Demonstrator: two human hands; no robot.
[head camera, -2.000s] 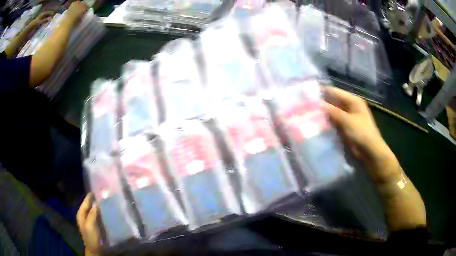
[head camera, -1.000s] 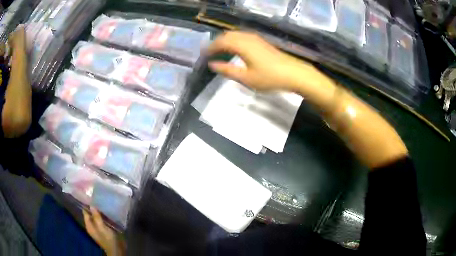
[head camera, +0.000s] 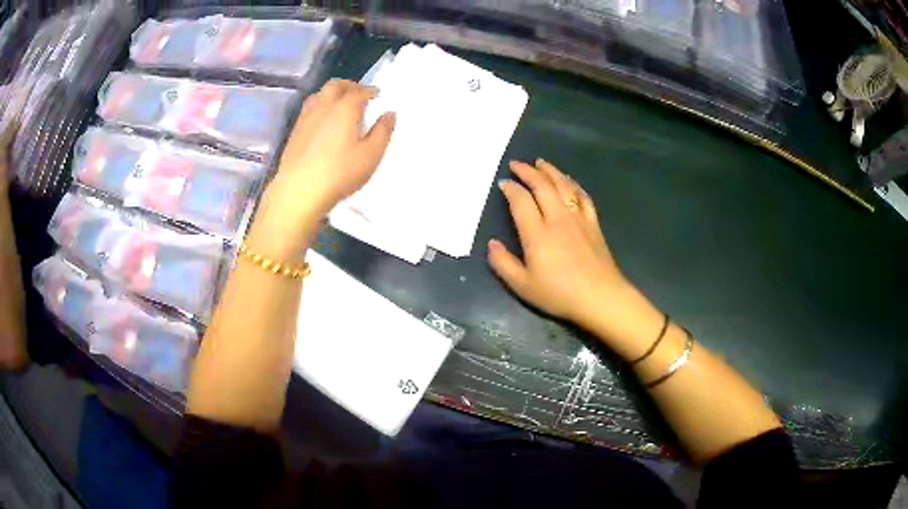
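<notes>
A fanned stack of empty white bags (head camera: 448, 149) lies on the dark green bench. My left hand (head camera: 337, 144), with a gold bead bracelet, is over the stack's left edge; whether its fingers grip a bag cannot be told. My right hand (head camera: 553, 239) is just right of the stack, palm down, fingers apart and empty. A thick white bundle of new bags (head camera: 368, 343) lies nearer me, partly hidden by my left forearm. A blister tray of bagged phones (head camera: 149, 179) sits on the left, the phones pink and blue through milky film.
Stacked trays (head camera: 60, 84) stand at the far left, beside another person's arm (head camera: 12, 268). More stacked trays (head camera: 687, 50) are at the back, behind a thin wooden strip (head camera: 787, 154). A small fan (head camera: 864, 84) is at the upper right. Clear glossy plastic (head camera: 587, 393) lies along the near edge.
The tray of bagged phones was in my hands and now rests on the left, released. My left hand has moved from the tray to the bag stack. My right hand has moved off the stack, rightward.
</notes>
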